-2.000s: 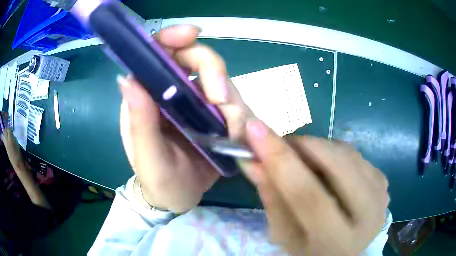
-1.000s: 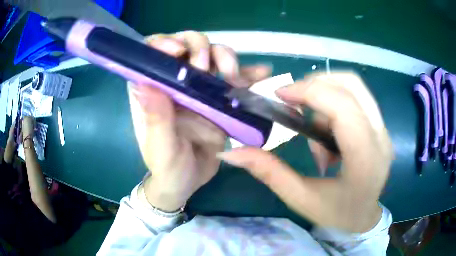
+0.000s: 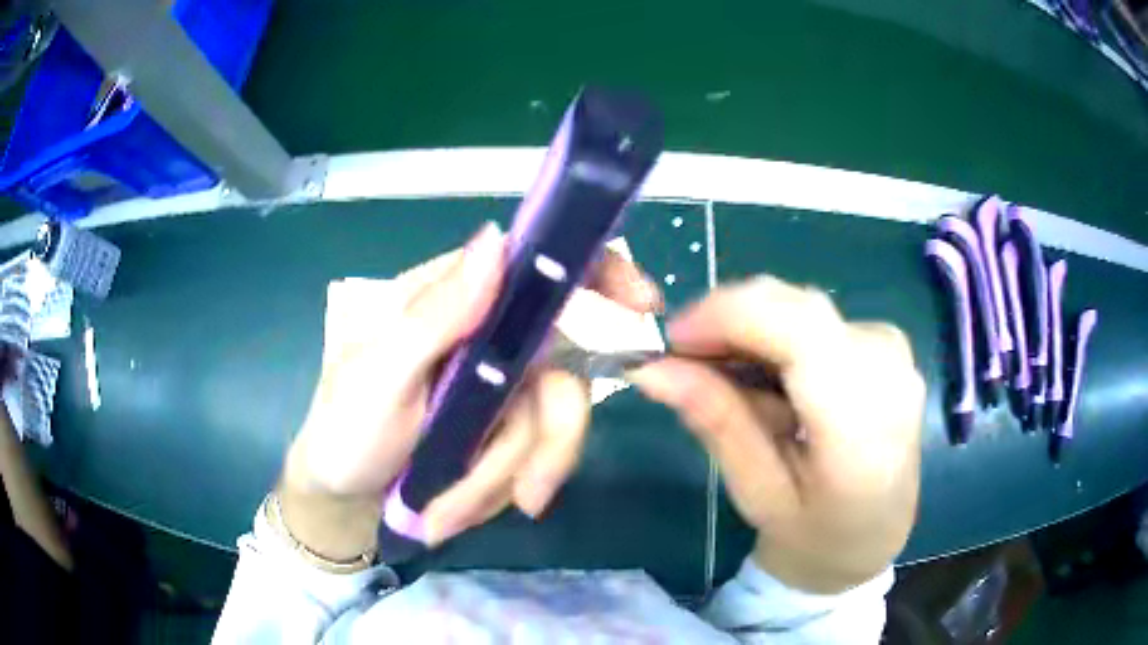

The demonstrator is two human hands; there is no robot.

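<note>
A black and pink pen housing (image 3: 516,309) is held in my left hand (image 3: 390,391) in front of me. Its thick rounded end points up and away; its tip end points down towards me. Two small pale buttons show on its black strip. My right hand (image 3: 793,416) pinches a thin grey blade (image 3: 604,362) between thumb and fingers, just right of the housing. The blade's far end is blurred near my left fingertips; whether it touches the housing I cannot tell. White paper (image 3: 604,325) lies partly hidden behind my hands.
Several pen housings (image 3: 1007,315) lie side by side at the right. A blue bin (image 3: 126,151) and grey post (image 3: 189,101) stand at upper left. Printed sheets (image 3: 44,315) and a thin white stick (image 3: 91,365) lie at far left, near another person's arm (image 3: 28,485). A pale rail (image 3: 441,173) crosses behind.
The housing has swung from pointing its tip up-left to standing with its thick end up and tip down. My right hand and the blade have moved off its thick end. The view has shifted.
</note>
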